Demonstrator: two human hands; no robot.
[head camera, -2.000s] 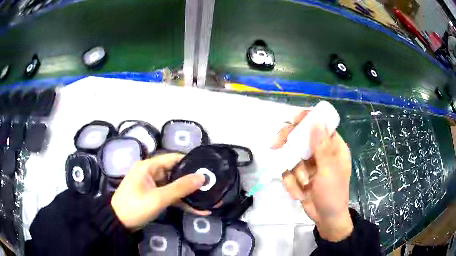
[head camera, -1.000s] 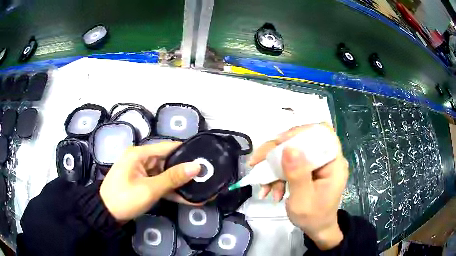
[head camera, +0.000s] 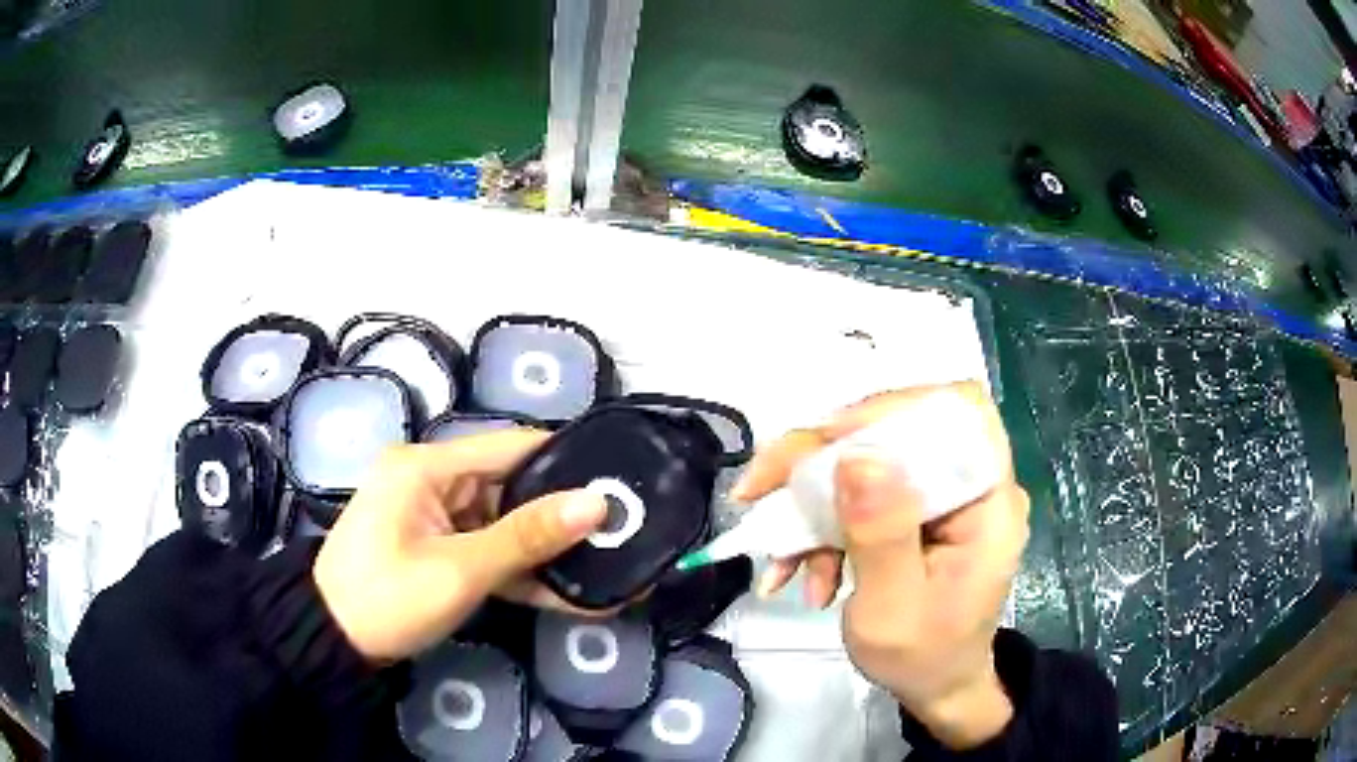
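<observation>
My left hand (head camera: 439, 543) holds a black rounded housing (head camera: 643, 462), with the thumb beside the white ring at its centre. My right hand (head camera: 930, 581) is closed round a white squeeze bottle (head camera: 930, 454), tilted down to the left. Its green tip is at the lower right edge of the housing; whether it touches, I cannot tell. Several pale grey covers (head camera: 345, 429) with black rims lie piled on the white sheet (head camera: 774, 320) to the left of and below the housing. A black loop shows behind the housing's upper right.
A green belt (head camera: 402, 75) with a blue edge runs across the back and carries several spaced units (head camera: 823, 134). A metal post (head camera: 592, 104) stands at the centre back. A tray of black pieces (head camera: 90, 365) is at left. A clear empty tray (head camera: 1191, 476) is at right.
The bottle, held higher and away from the housing two seconds ago, has come down with its tip to the housing's edge. Over the last second both hands have hardly moved.
</observation>
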